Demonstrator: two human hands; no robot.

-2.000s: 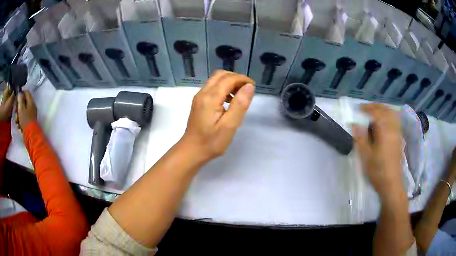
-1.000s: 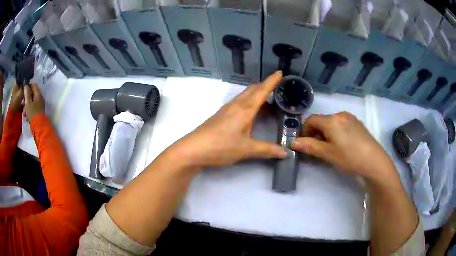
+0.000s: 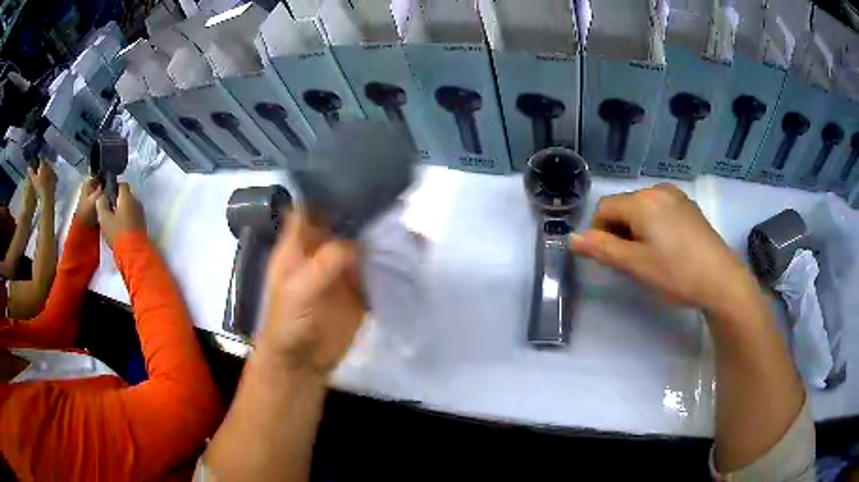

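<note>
My left hand point(image 3: 316, 292) is shut on a grey handheld device point(image 3: 356, 174), blurred and raised over the bench, its round head up. A white translucent sleeve point(image 3: 394, 282), also blurred, hangs beside it. Another grey device point(image 3: 552, 292) lies in front of me, round open head toward the boxes, handle toward me. My right hand point(image 3: 659, 247) is just right of its handle, fingers curled with thumb and fingertips near the button area; whether they touch it is unclear. A third grey device point(image 3: 256, 209) lies left, partly behind my left hand.
A row of blue-grey retail boxes point(image 3: 466, 113) with raised flaps lines the far edge of the white bench point(image 3: 471, 377). A device in a white sleeve point(image 3: 780, 247) lies at the right. At the left, a person in orange sleeves point(image 3: 165, 311) holds another device.
My left hand has left the middle device and moved left, and now holds up a device from the left pair, with the sleeve. My right hand stays near the middle device.
</note>
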